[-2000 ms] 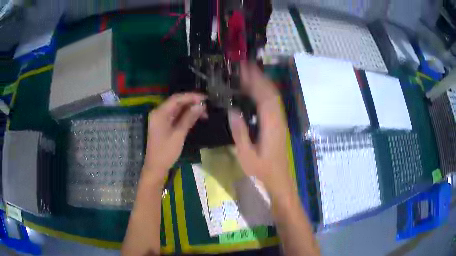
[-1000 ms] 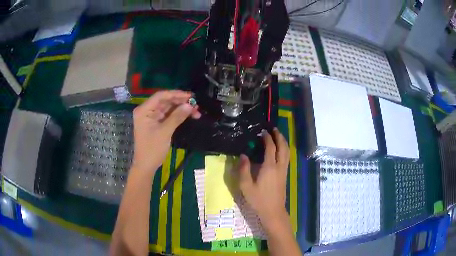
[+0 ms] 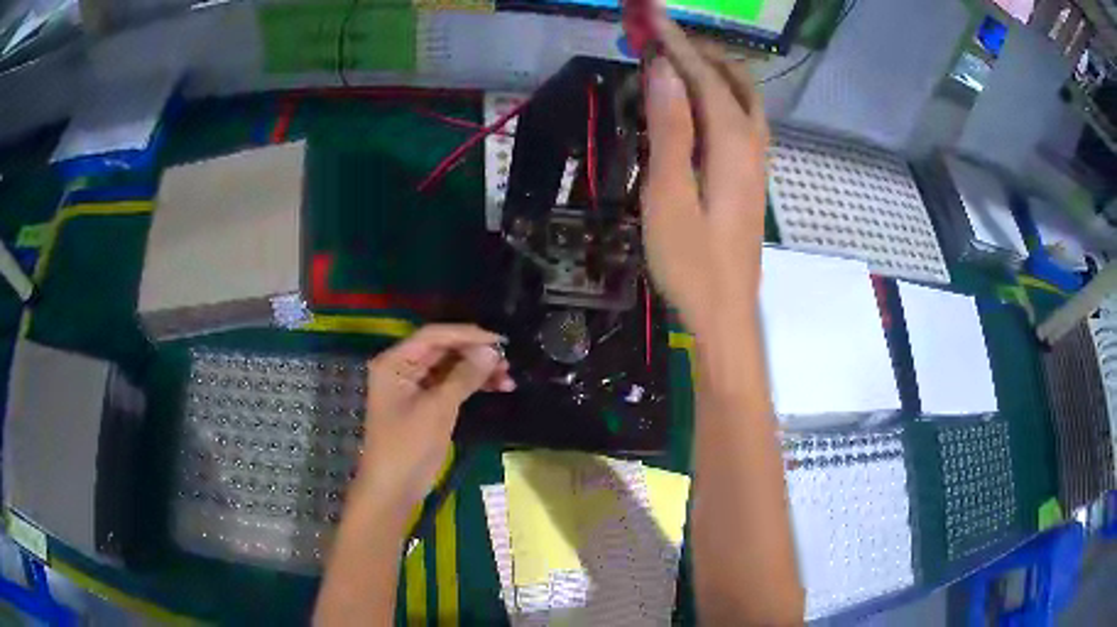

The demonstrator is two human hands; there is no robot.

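The black test fixture (image 3: 570, 245) stands upright at the centre, with a round silvery nest (image 3: 565, 334) low at its front. My right hand (image 3: 704, 184) is raised at the fixture's upper right, closed on the red clamp handle (image 3: 639, 22), of which only a part shows. My left hand (image 3: 423, 386) is at the left of the fixture's base, thumb and fingertips pinched on a small component (image 3: 496, 349); it is tiny and mostly hidden by the fingers.
A clear component tray (image 3: 270, 453) and beige stacked trays (image 3: 227, 233) lie left. White stacked trays (image 3: 827, 337) and a white grid tray (image 3: 851, 521) lie right. A yellow sheet (image 3: 551, 521) lies in front of the fixture. Red wires (image 3: 472, 150) run behind left. A monitor (image 3: 723, 10) stands behind.
My right hand has risen from the base's front right to the red handle, which now sits higher. My left hand still pinches the small component. The view has tilted up, showing the monitor.
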